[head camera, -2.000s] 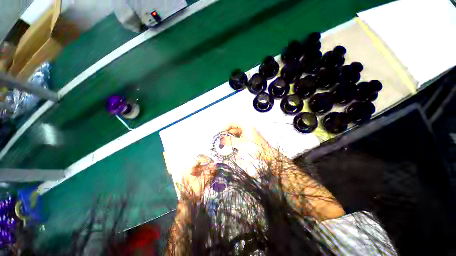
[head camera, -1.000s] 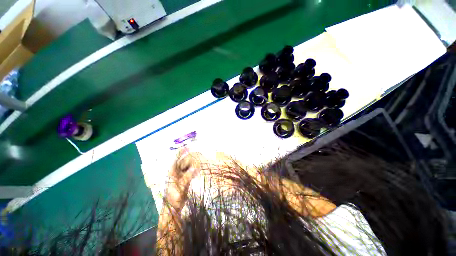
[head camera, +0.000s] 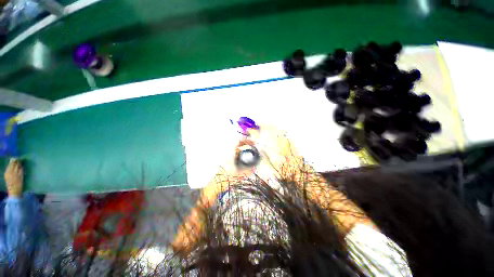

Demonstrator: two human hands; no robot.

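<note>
A small round part with a dark rim and bright centre [head camera: 248,157] is held between my hands over the white sheet [head camera: 211,124]. My right hand [head camera: 281,152] has its fingers closed at this part. My left hand [head camera: 223,176] is at its lower left, washed out and partly behind hair, so its grip is unclear. A shiny purple part [head camera: 247,125] shows just beyond the fingers; whether it is held or lies on the sheet is unclear. Black flanged parts [head camera: 379,103] stand massed on the right of the sheet, blurred.
A purple-topped unit [head camera: 97,62] with a white lead is on the green belt [head camera: 179,38] beyond the white rail [head camera: 151,85]. A black crate [head camera: 411,216] is at lower right. Another person's hand [head camera: 14,176] is at far left, near a blue holder [head camera: 7,135] and red stool [head camera: 111,219].
The view has turned and shifted, so the sheet's edges lie more level. The dark-rimmed round part now shows between my hands. Another person's hand and blue sleeve have come into view at left.
</note>
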